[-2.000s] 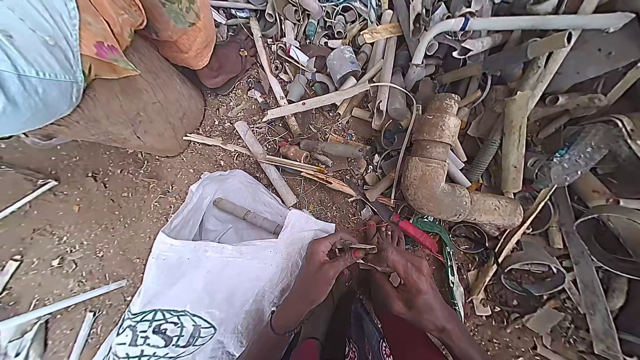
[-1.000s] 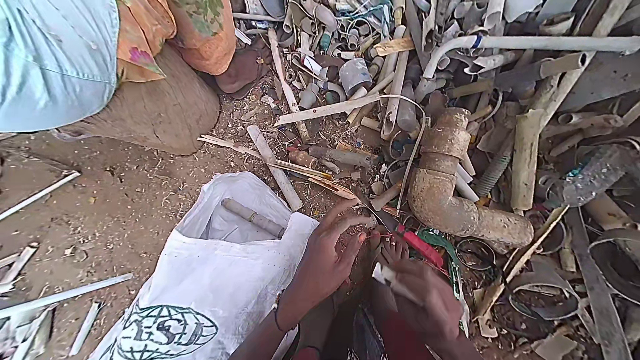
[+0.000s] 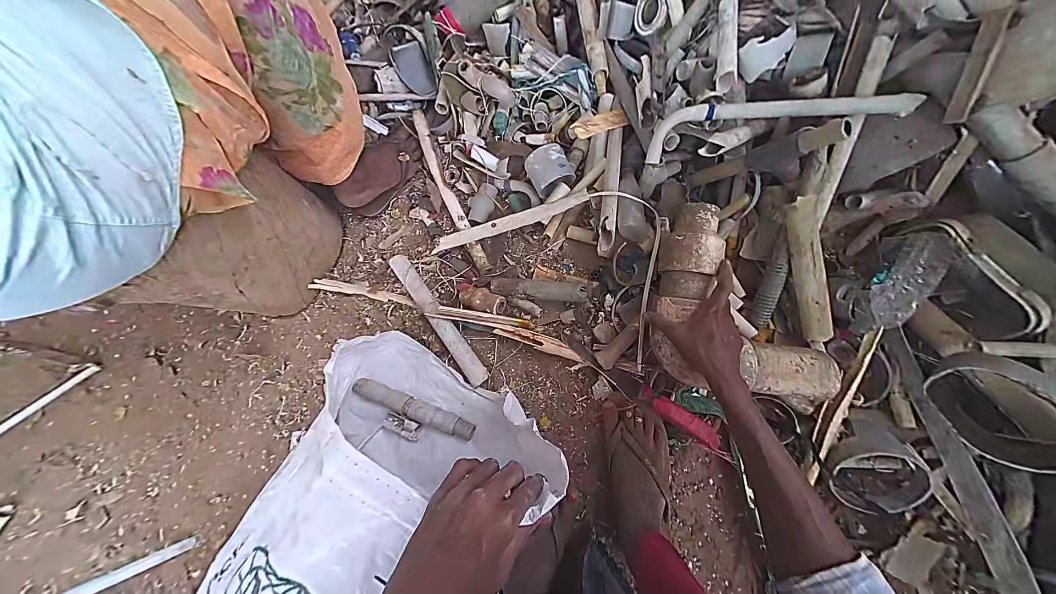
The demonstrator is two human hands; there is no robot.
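Note:
My left hand (image 3: 483,520) is closed on the edge of a white woven sack (image 3: 355,487) at the bottom centre. Inside the sack's mouth lie a grey pipe piece (image 3: 412,407) and a small pale scrap (image 3: 402,426). My right hand (image 3: 705,334) reaches over a dirty elbow pipe fitting (image 3: 689,247), thumb and forefinger spread against it; whether it grips the fitting I cannot tell. Close to that forearm, a tool with a red handle (image 3: 686,422) lies beside my foot (image 3: 639,462).
A large heap of scrap pipes (image 3: 808,247) and fittings fills the top and right. At upper left, a person in orange floral cloth (image 3: 305,91) is beside a big stone (image 3: 239,239). Split wood strips (image 3: 445,313) and a pale pipe length (image 3: 437,322) lie above the sack.
My right hand has moved up and right onto the elbow fitting; the pale piece it held is no longer in it. My left hand has come to the sack's edge. A small scrap now shows inside the sack.

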